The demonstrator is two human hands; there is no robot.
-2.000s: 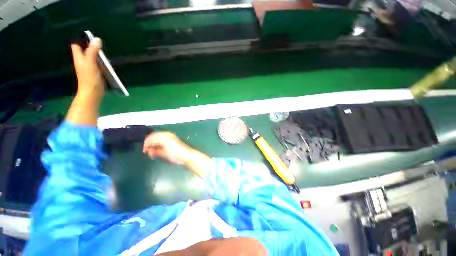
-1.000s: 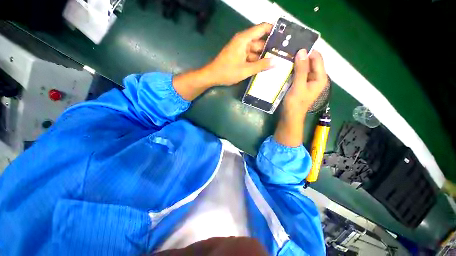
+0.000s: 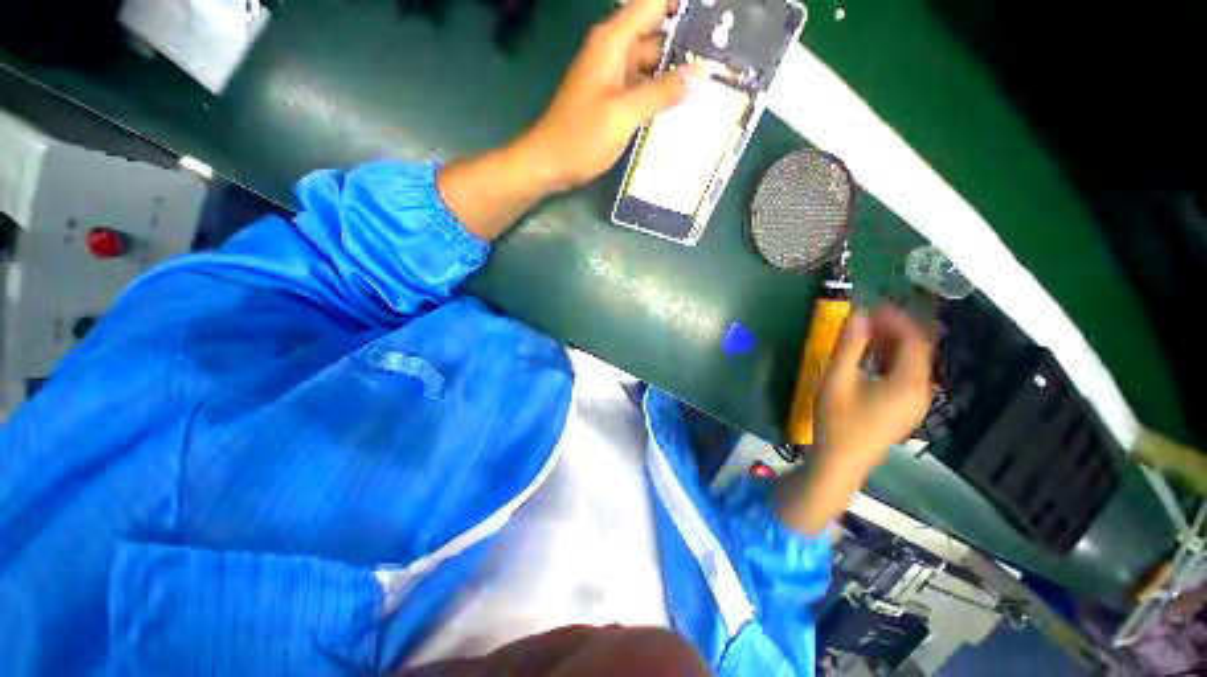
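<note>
My left hand (image 3: 589,113) holds a phone with its back open by the left edge, thumb over the inside. The phone's black upper part is at the frame's top edge; its white battery (image 3: 691,143) with yellow edge strip is uncovered. My right hand (image 3: 876,397) is blurred, off the phone, beside the yellow electric screwdriver (image 3: 821,364) and over the dark parts. Whether its fingers hold anything cannot be told. The screwdriver lies on the green mat (image 3: 556,298), its tip near a round grey mesh-like dish (image 3: 802,209). A small blue triangular piece (image 3: 739,339) lies left of it.
A clear round lid (image 3: 940,271) lies near the white strip (image 3: 900,179). A black slotted tray (image 3: 1046,456) is at the right, with a dark heap of parts partly behind my right hand. A white panel with a red button (image 3: 105,242) is at the left.
My right hand has let go of the phone and moved down-right to the screwdriver. The phone stays in my left hand, higher in view. The dish is uncovered and the blue piece now shows.
</note>
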